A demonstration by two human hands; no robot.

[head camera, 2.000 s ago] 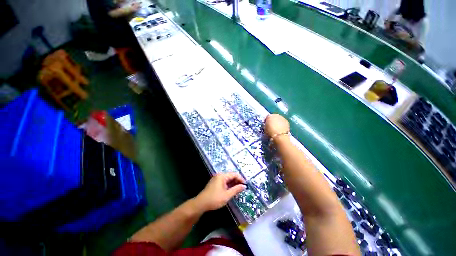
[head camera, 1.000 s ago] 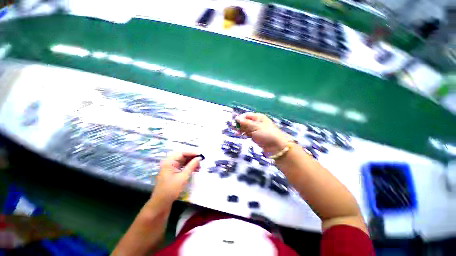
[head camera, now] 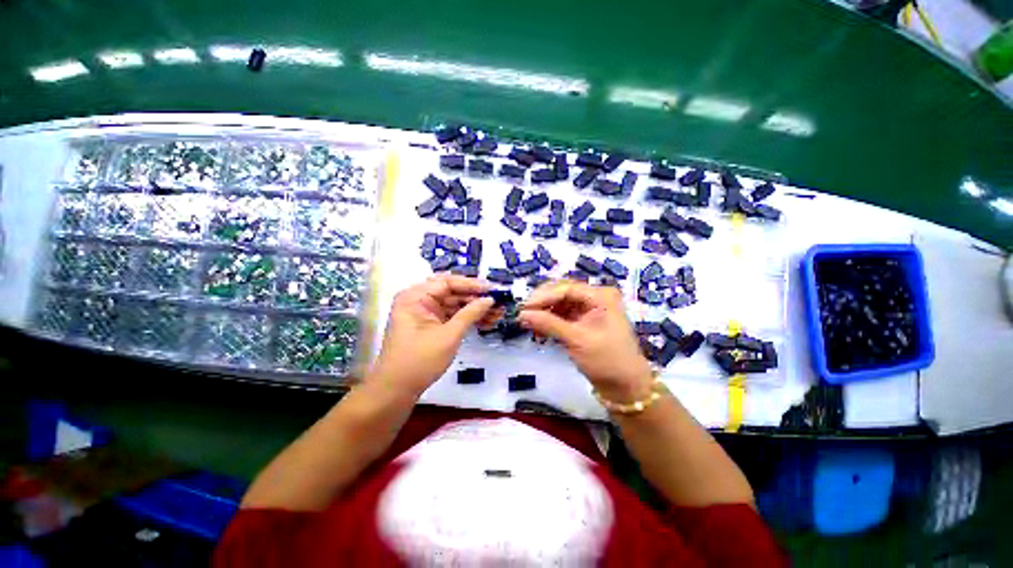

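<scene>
My left hand (head camera: 428,327) holds a small black housing (head camera: 501,297) between thumb and fingers. My right hand (head camera: 578,327) meets it from the right, fingertips pinched on a tiny piece (head camera: 514,315) at the housing; its details are too small to tell. Both hands are above the white bench, in front of clusters of black units (head camera: 601,225) in rows. Two loose black housings (head camera: 471,376) lie nearer me, below the hands. The clear compartment tray (head camera: 203,246) on the left holds green and silver pieces. The hands hide part of the nearer clusters.
A blue bin (head camera: 921,311) full of black parts stands on the right. Yellow tape strips (head camera: 388,211) cross the bench on both sides of the units. The green conveyor belt (head camera: 555,111) runs beyond the bench, with one black piece (head camera: 257,59) on it at the left.
The view has swung right. My right hand has come from the compartment tray to my left hand, over the black units. My hands are now together at the housing; one second ago they were apart.
</scene>
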